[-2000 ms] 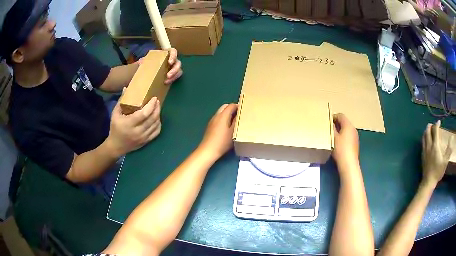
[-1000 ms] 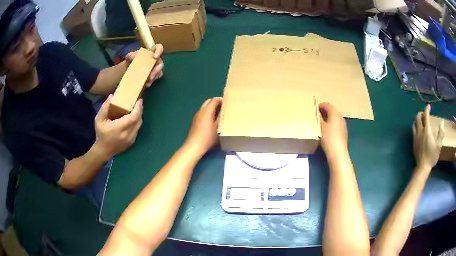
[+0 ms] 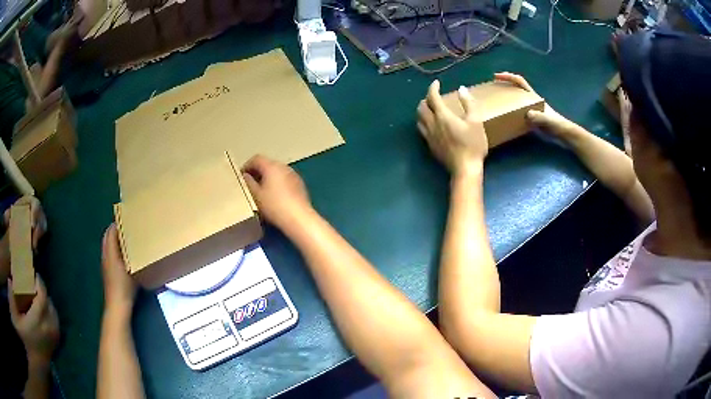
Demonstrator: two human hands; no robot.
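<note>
A brown mailer box (image 3: 183, 210) sits over the round plate of a white bench scale (image 3: 204, 327), at the left of the view. Its top is closed and a thin side flap edge shows at each side. My left hand (image 3: 117, 261) is at the box's left side, its fingers partly hidden by the box. My right hand (image 3: 274, 189) holds the box's right side, fingertips at the flap edge. The scale's display is too blurred to read. A flat cardboard sheet (image 3: 261, 105) with handwritten marks lies behind the box and is partly covered by it.
At right, a person's hands hold a closed brown box (image 3: 511, 117). At the left edge, another person's hands hold a narrow brown box (image 3: 22, 249). A larger carton (image 3: 43, 144) stands behind. A white power strip (image 3: 318, 54) and a dark board with wires (image 3: 413, 39) lie at the back.
The view has swung to the right, so the box and scale now appear further left and tilted. My hands stay at the box's sides. The person at right has come into view.
</note>
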